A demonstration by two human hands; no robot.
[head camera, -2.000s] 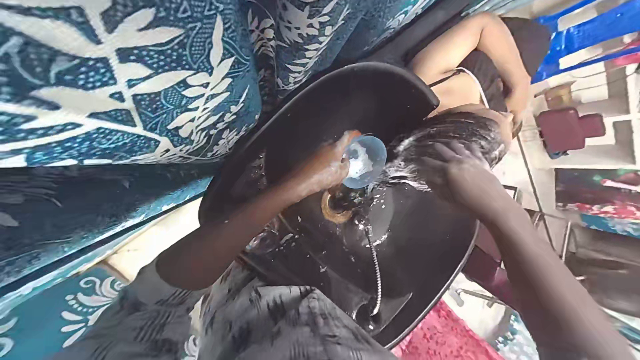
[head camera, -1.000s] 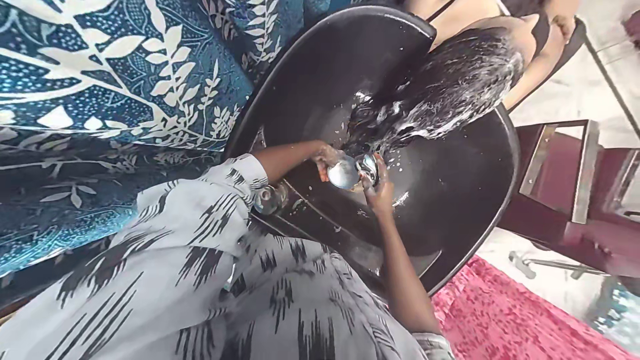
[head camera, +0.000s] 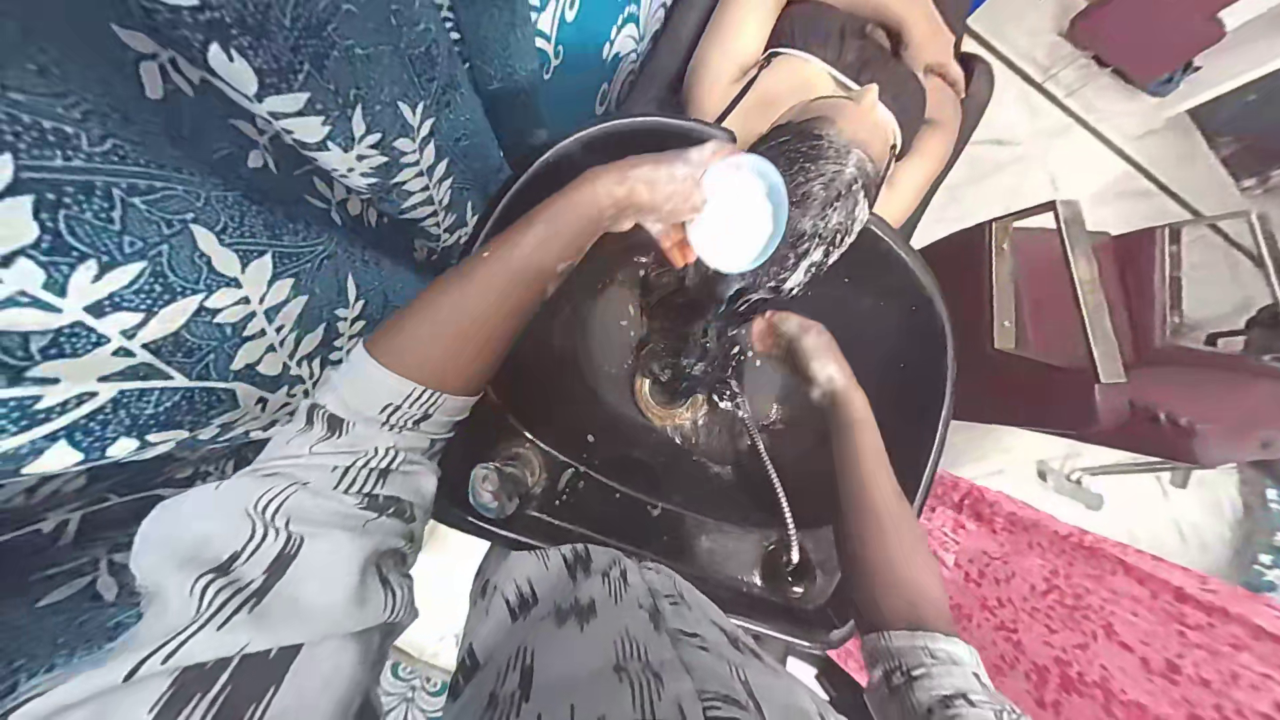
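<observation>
My left hand (head camera: 665,200) grips a light blue plastic cup (head camera: 740,212) with whitish contents, held over the black wash basin (head camera: 900,350) beside a reclining person's head. That person's wet, lathered hair (head camera: 815,200) hangs down into the bowl, its ends near the ring-shaped drain (head camera: 668,400). My right hand (head camera: 800,350) is just right of the hair ends, its fingers curled; whether it holds some strands cannot be made out. A metal shower hose (head camera: 770,465) runs from the basin's lower rim up to the hair, where its upper end is hidden.
A tap knob (head camera: 495,488) stands on the basin's near left rim. Blue leaf-patterned cloth (head camera: 250,250) hangs at the left. Maroon chairs (head camera: 1050,340) stand to the right, above a pink patterned cloth (head camera: 1090,600). The reclining person's arm (head camera: 925,150) lies beyond the basin.
One second ago my hands were together at the cup, low over the basin. Now my left hand holds the cup up beside the head, and my right hand is apart from it. The view has shifted.
</observation>
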